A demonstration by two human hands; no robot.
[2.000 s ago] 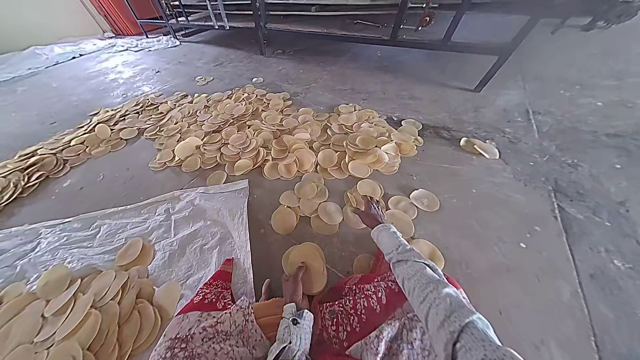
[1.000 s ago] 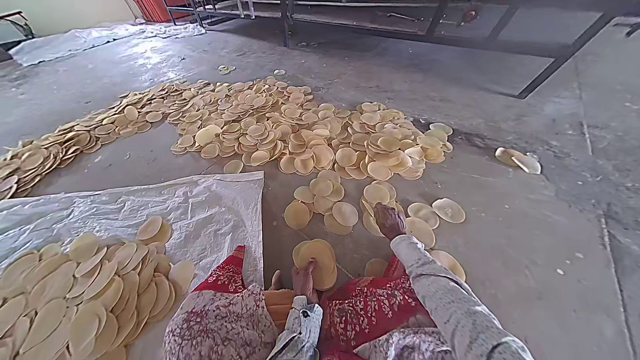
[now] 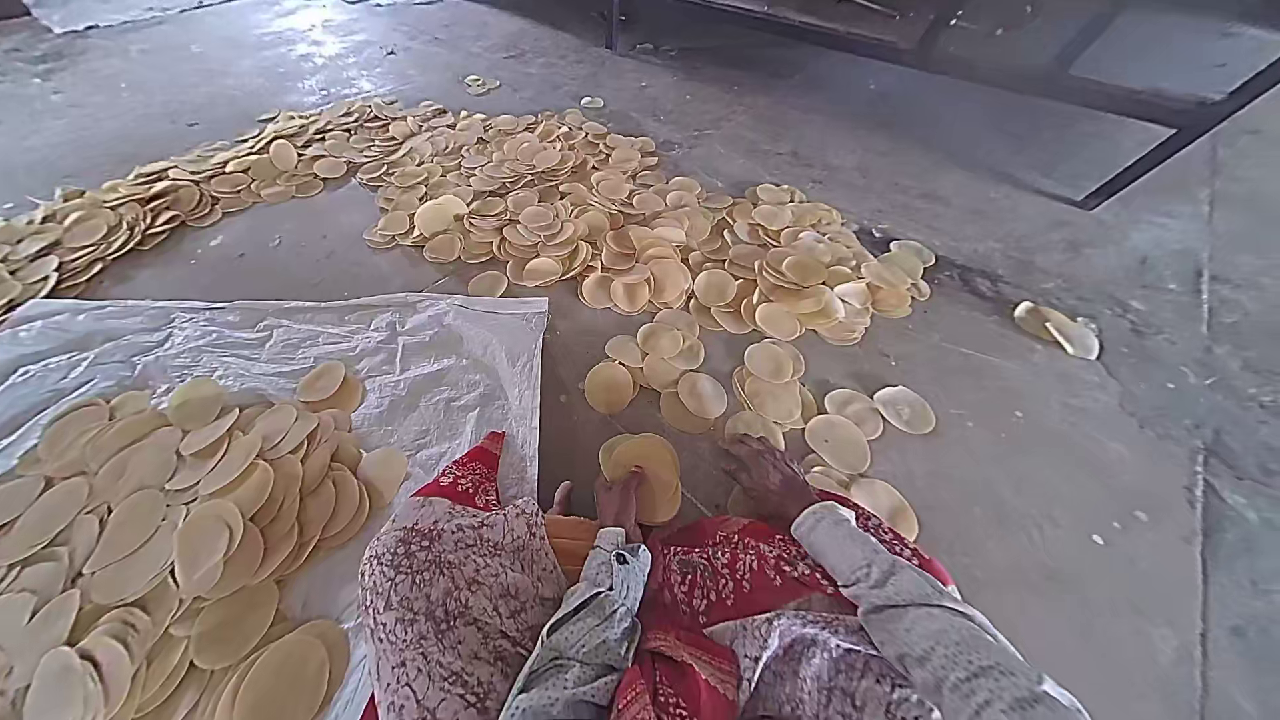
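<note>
Thin, pale yellow round discs lie over the concrete floor, in a long pile [image 3: 540, 200] and in loose groups nearer me. My left hand [image 3: 620, 500] grips a small stack of discs [image 3: 652, 475] just above my lap. To its right, my right hand [image 3: 768, 478] reaches down at the near edge of a loose group of discs [image 3: 770, 380], its fingers by a disc [image 3: 754, 428]. Whether the right hand holds anything is unclear, as its fingertips are partly hidden. A heap of similar discs [image 3: 230, 520] rests on a white plastic sheet [image 3: 440, 340] at my left.
A dark metal frame [image 3: 1140, 160] stands at the upper right. Two discs [image 3: 1056, 328] lie apart on the floor at the right. Patterned and red cloth [image 3: 740, 575] covers my lap, and part of a foot [image 3: 561, 497] shows beside the left hand.
My right hand has come back from the loose discs toward my lap. My left hand still holds its stack. The view has shifted somewhat.
</note>
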